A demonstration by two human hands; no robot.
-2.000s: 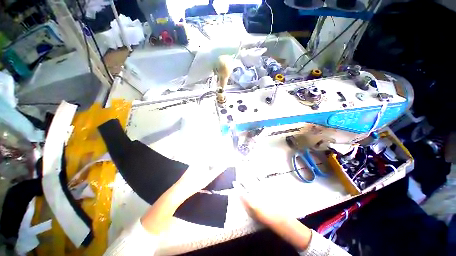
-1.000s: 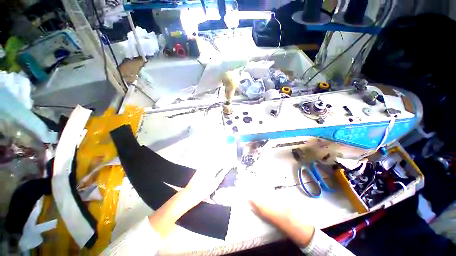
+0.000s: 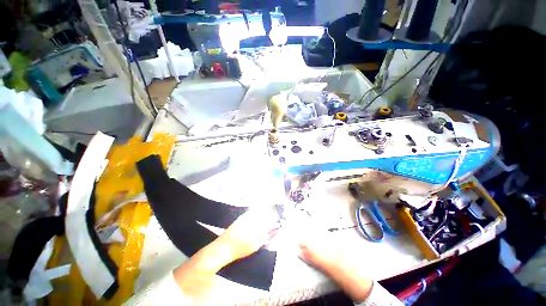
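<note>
A black curved fabric piece [image 3: 179, 206] lies on the white table left of the needle area [image 3: 297, 190]. It has a split or overlap near its middle, and one end shows below my left hand. My left hand [image 3: 254, 230] lies on the fabric beside the presser foot, washed out by glare; whether its fingers grip the cloth is unclear. My right hand [image 3: 317, 258] rests low on the table right of the fabric, with no cloth visible in it. The sewing machine [image 3: 383, 156] has a white head with a blue stripe.
Blue-handled scissors [image 3: 374, 221] lie right of the needle. A yellow parts box [image 3: 422, 233] is at the right end. White curved pieces with black edges [image 3: 81, 215] lie on yellow tape [image 3: 129, 224] at left. A tan handle [image 3: 276, 113] stands at the head's left end.
The grey patch of cloth near my left fingertips no longer shows. My left hand has shifted slightly toward the presser foot. My right hand has stayed nearly in place. The camera view has shifted.
</note>
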